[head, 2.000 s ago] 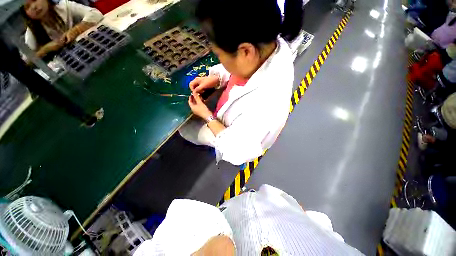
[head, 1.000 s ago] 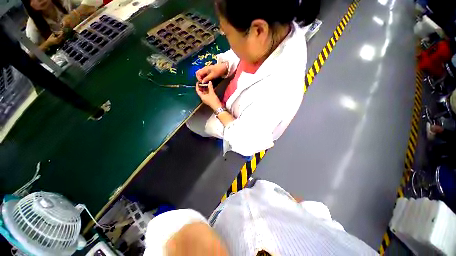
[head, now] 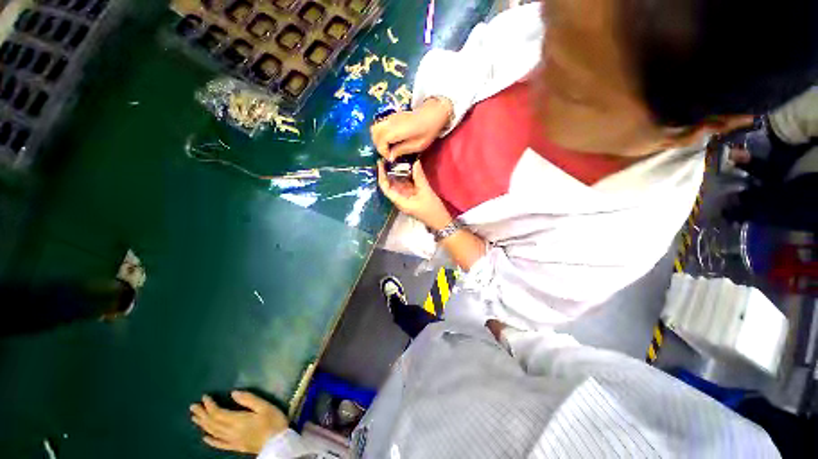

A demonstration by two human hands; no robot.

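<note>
My left hand (head: 238,421) rests palm down on the green bench top (head: 179,332) at the lower left. Its fingers are spread and it holds nothing. My right hand is not in view. The nearest work is a coworker's: their two hands hold a small dark and silvery unit (head: 400,168) over the bench edge. Its details are too small to tell. A thin wire (head: 332,169) leads to it across the bench. A brown component tray (head: 289,36) with dark square pockets lies beyond.
A coworker in a white smock (head: 565,242) sits close on the right. Pale scraps (head: 247,108) lie by a blue patch (head: 348,116). Another tray (head: 36,72) is at the upper left. A dark post crosses the left. A blue bin (head: 334,393) and white stacked boxes (head: 725,321) stand below.
My left hand has come into view on the bench. The view has moved nearer to the coworker and their work, and the fan has left the picture.
</note>
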